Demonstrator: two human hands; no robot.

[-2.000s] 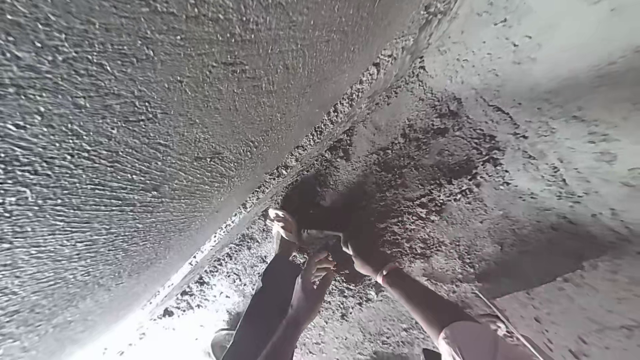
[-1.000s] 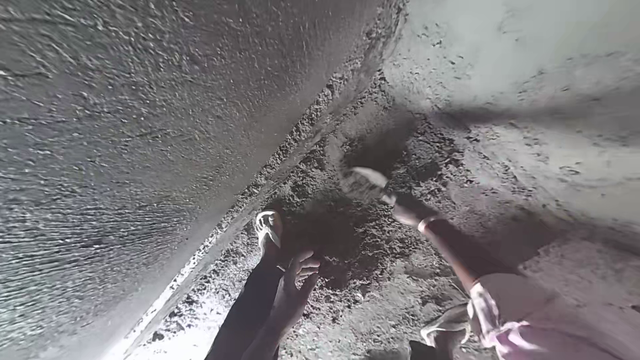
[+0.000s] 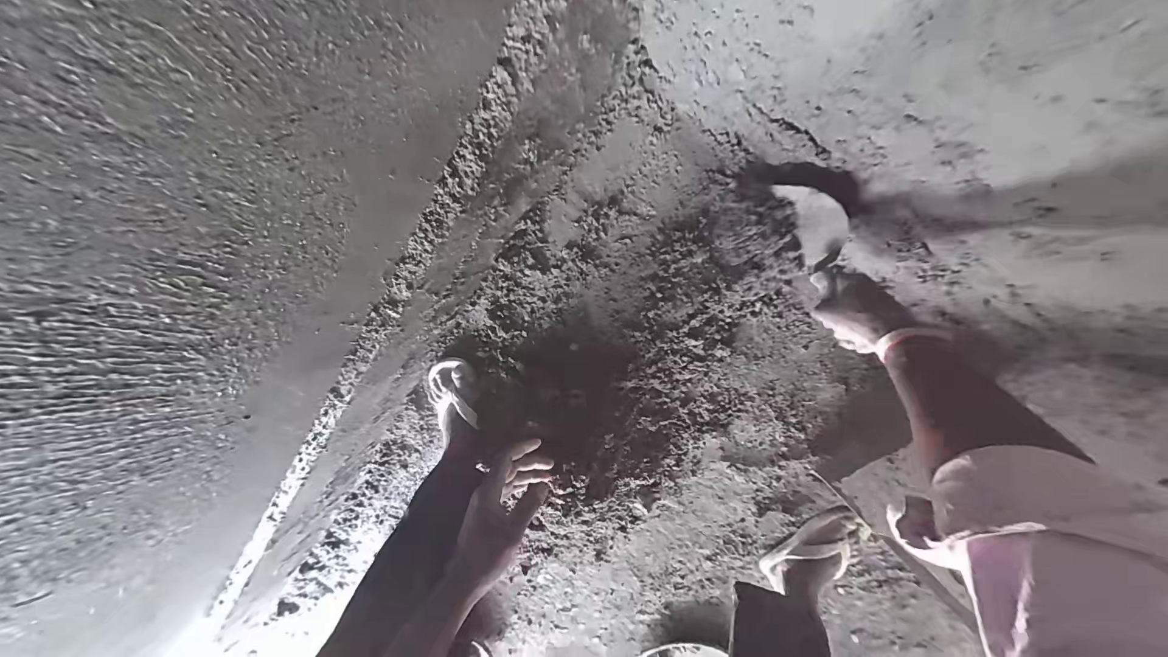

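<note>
My right hand, with a pale band at the wrist, grips a trowel at the right. Its light blade stands tilted against the rough mortar on the ground, with a dark shadow beyond it. The handle is mostly hidden in my fist. My left hand is held low, left of the middle, fingers apart and slightly curled, with nothing in it. Just beyond it is my foot in a light sandal.
A textured plastered wall fills the left, with a rough ledge along its base. My other sandalled foot is at the lower right, beside a thin stick. A pale smooth surface lies at the upper right.
My right hand was near my left two seconds ago; it has moved away to the right with the trowel. The left hand has stayed near my foot.
</note>
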